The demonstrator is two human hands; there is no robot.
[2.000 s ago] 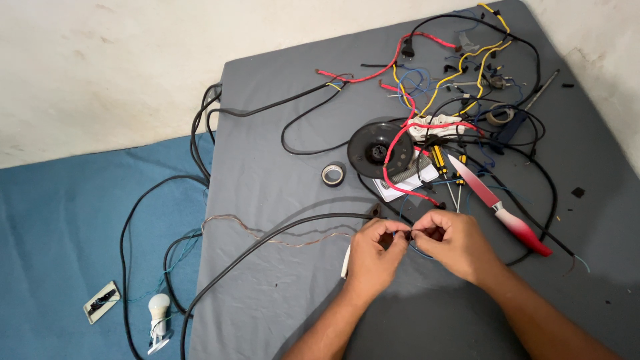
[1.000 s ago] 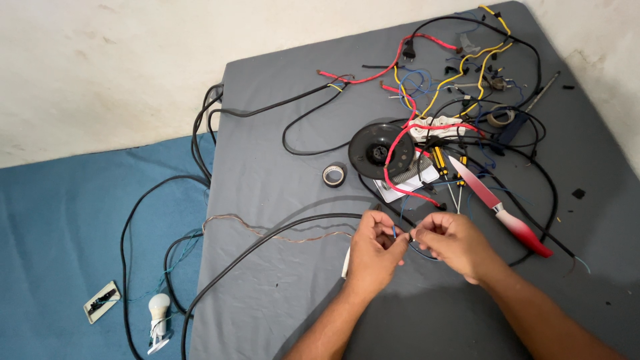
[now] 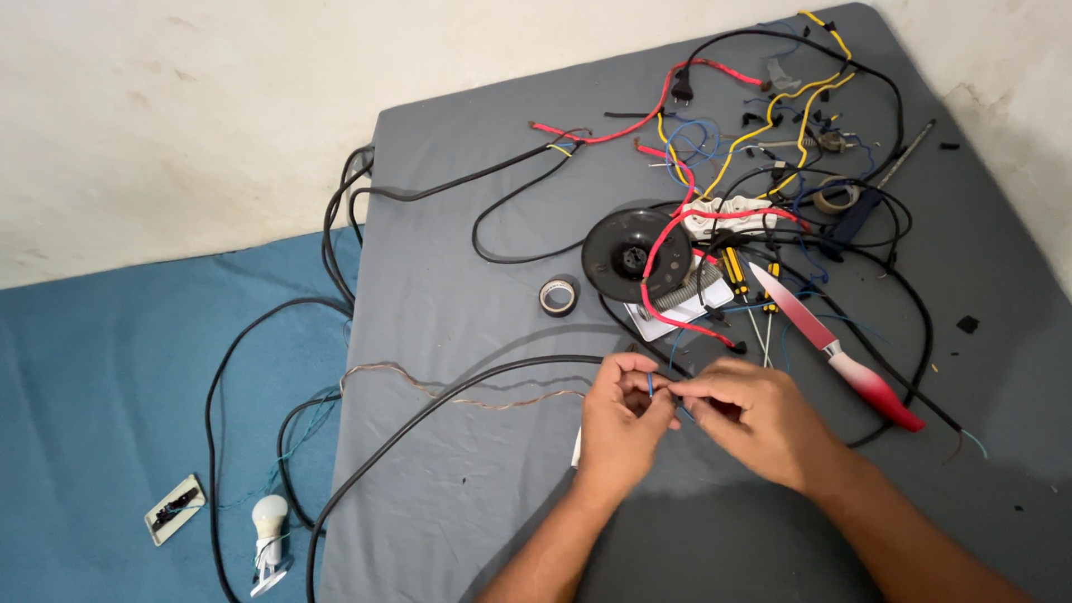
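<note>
My left hand (image 3: 624,410) pinches the end of a black cable (image 3: 469,391), and a short blue wire (image 3: 650,384) stands up between its fingers. Fingertips of my right hand (image 3: 745,410) meet those of the left and close on a thin wire there; the exact grip is hidden by the fingers. Just beyond the hands lie a red sleeved cable (image 3: 687,323), two yellow-black screwdrivers (image 3: 735,270) and a knife with a red blade and a white-red handle (image 3: 854,368). A roll of black tape (image 3: 559,296) lies left of them.
A black round reel (image 3: 624,234), a white socket strip (image 3: 727,215), a black plug (image 3: 682,86) and tangled yellow wires (image 3: 741,146) cover the far right of the grey surface (image 3: 435,276). On the blue surface at left lie a light bulb (image 3: 270,519) and a switch plate (image 3: 175,509).
My fingers have shifted slightly around the cable end. The blue wire now stands up between the left fingers, where two seconds ago it was not visible. The other items have not moved.
</note>
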